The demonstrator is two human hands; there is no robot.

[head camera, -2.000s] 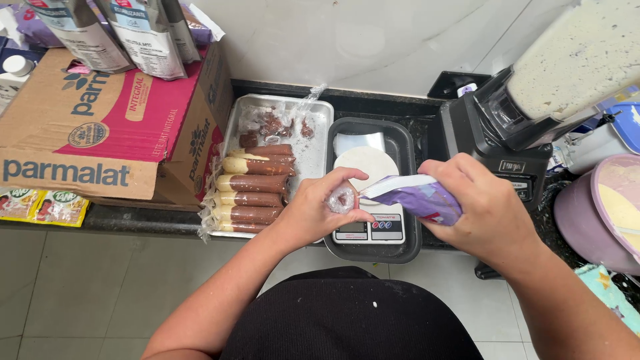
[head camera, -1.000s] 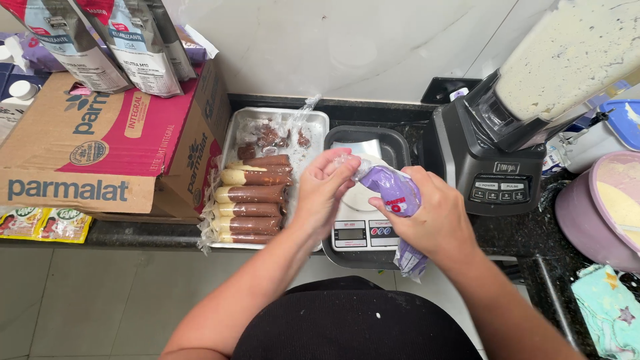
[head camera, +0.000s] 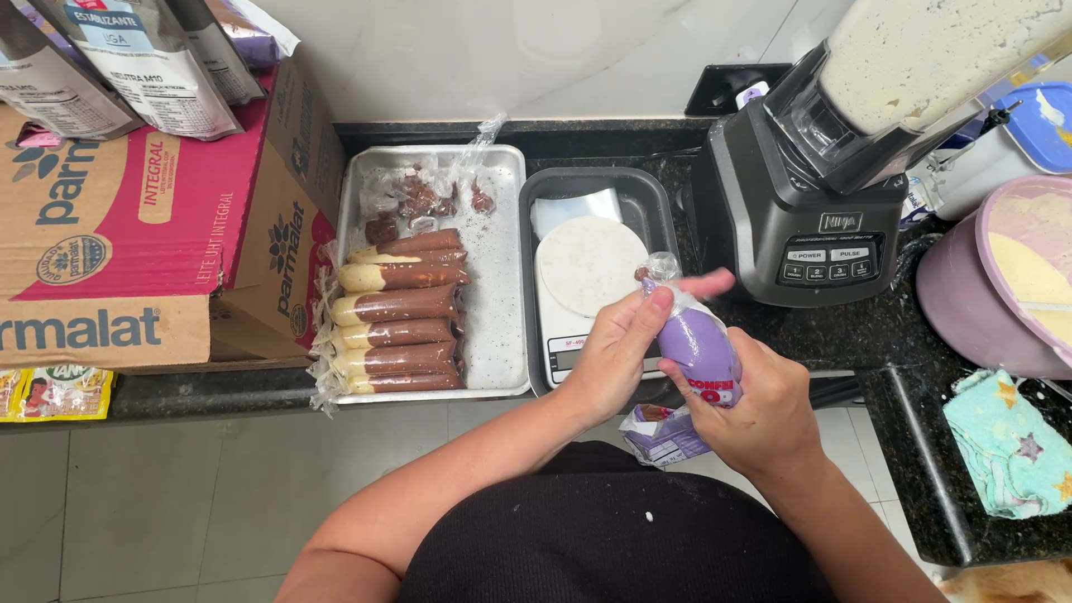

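My right hand grips a purple piping pouch with printing on it, its lower end hanging beneath the hand. My left hand is at the pouch's upper end, fingers on a clear plastic bag drawn over the tip; a bit of brown filling shows there. Behind my hands a white kitchen scale with a round plate sits in a dark tray. Left of it, a metal tray holds several filled tubes in clear plastic, brown with cream ends, and brown clumps in crumpled film.
A cardboard box with silver pouches on top stands at the left. To the right are a black Ninja blender holding a pale mix, a pink bucket of cream-coloured mix and a turquoise cloth near the counter edge.
Two seconds ago my left hand held the clear bag open-end towards the pouch tip; now the bag covers the tip. The pouch has turned from lying sideways to a steeper slant.
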